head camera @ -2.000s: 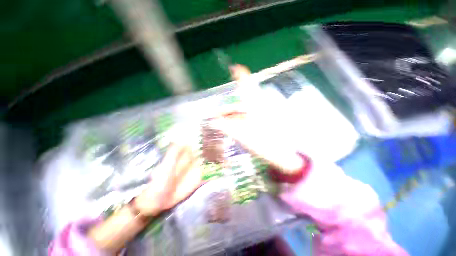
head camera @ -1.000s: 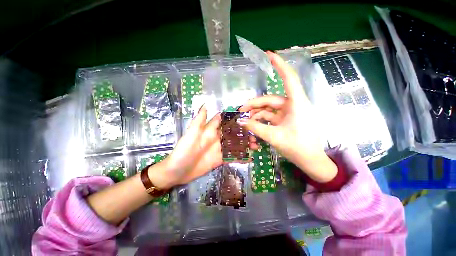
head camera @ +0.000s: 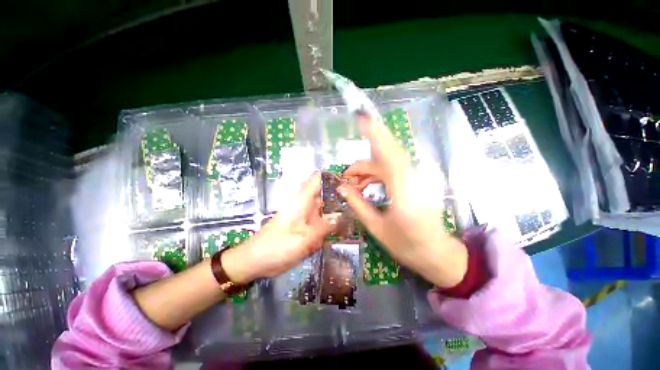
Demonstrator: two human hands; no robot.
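Observation:
My left hand (head camera: pixel 293 235) holds a brown dotted dome sheet on a board (head camera: pixel 334 196) above the middle of the clear blister tray (head camera: pixel 239 336). My right hand (head camera: pixel 402 206) pinches the top of the same piece with thumb and a finger. A thin clear release liner (head camera: pixel 346 88) clings to its raised fingertip. Below the hands a covered board (head camera: pixel 340 278) lies in a tray pocket, shiny brown. Silvery covered boards (head camera: pixel 234 170) and bare green boards (head camera: pixel 280 139) lie in other pockets. My fingers hide part of the held piece.
A white sheet of dome stickers (head camera: pixel 512 155) lies right of the tray. Glossy black loaded trays (head camera: pixel 622 108) with clear film edges are at the far right. Stacked blister trays (head camera: pixel 32 238) stand at the left. A pale metal upright (head camera: pixel 314 43) stands behind the tray.
Since one second ago my fingers have closed further over the held piece, which shows less. My right hand and the liner have moved slightly left. Two seconds ago the view was blurred.

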